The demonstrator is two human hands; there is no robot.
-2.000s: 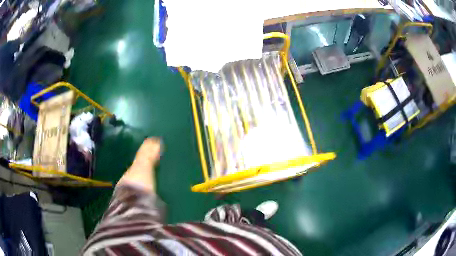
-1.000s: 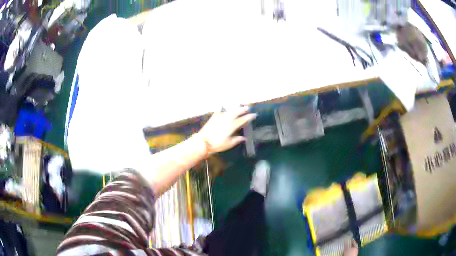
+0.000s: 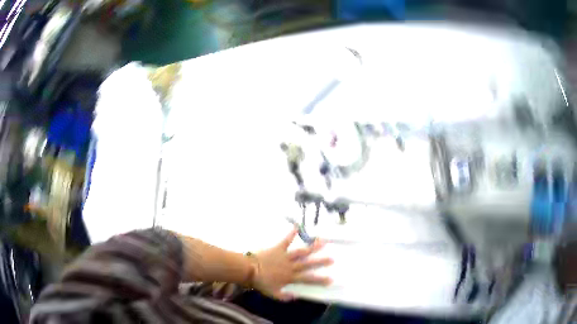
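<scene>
My left hand (image 3: 292,267) is open, palm down with fingers spread, over the front edge of the glossy white table (image 3: 234,183). No cloth shows in it. A pale sewing machine (image 3: 392,171) stands on the table, with small dark metal parts (image 3: 319,202) around its needle area just beyond my fingertips. The view is blurred and overexposed, so fine parts are unclear. A large white heap of fabric (image 3: 126,152) lies along the table's left side. My right hand is not in view.
A blue object (image 3: 69,130) and blurred dark clutter stand at the far left. Green floor (image 3: 167,31) shows behind the table. A blue item (image 3: 548,196) is at the right. Dark, thin shapes (image 3: 467,272) lie at the table's right front. My striped sleeve fills the lower left.
The view has moved from the trolley and floor to the table and sewing machine. My left hand has moved along the table's front edge towards the needle area.
</scene>
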